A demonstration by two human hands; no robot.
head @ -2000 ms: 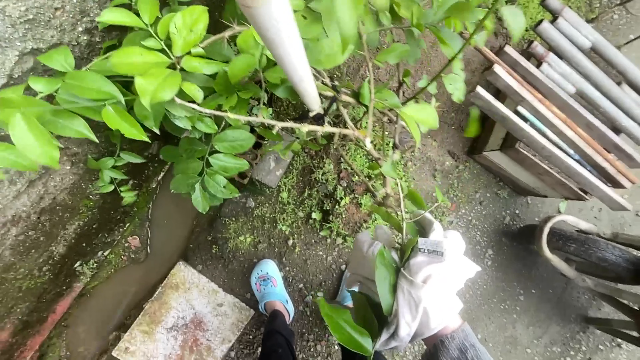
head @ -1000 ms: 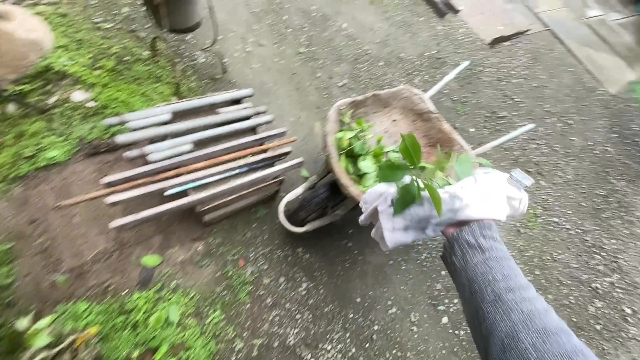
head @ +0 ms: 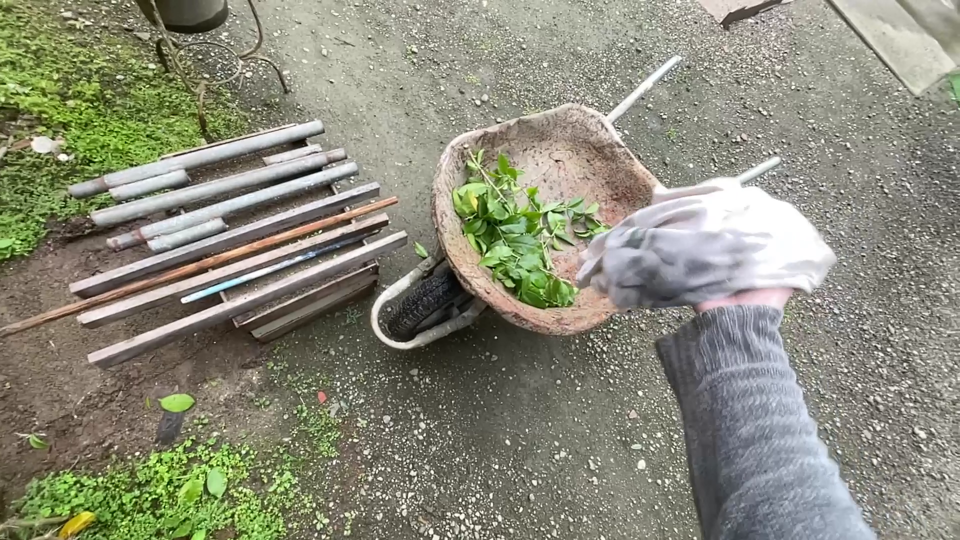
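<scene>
My right hand, in a soiled white fabric glove below a grey knitted sleeve, is over the right rim of a rusty wheelbarrow. No leaves show in the hand, and its fingers are too blurred and turned away to tell how they are bent. Leafy green cuttings lie in the left part of the wheelbarrow's tray. My left hand is outside the view.
Left of the wheelbarrow, metal pipes and wooden bars lie side by side. The black front wheel faces them. A metal stand is at the upper left, and paving slabs at the upper right. Gravel surrounds the wheelbarrow.
The view has swung from the shrub to the wheelbarrow. A leafy sprig in my right hand a second ago no longer shows there. More cuttings show in the tray.
</scene>
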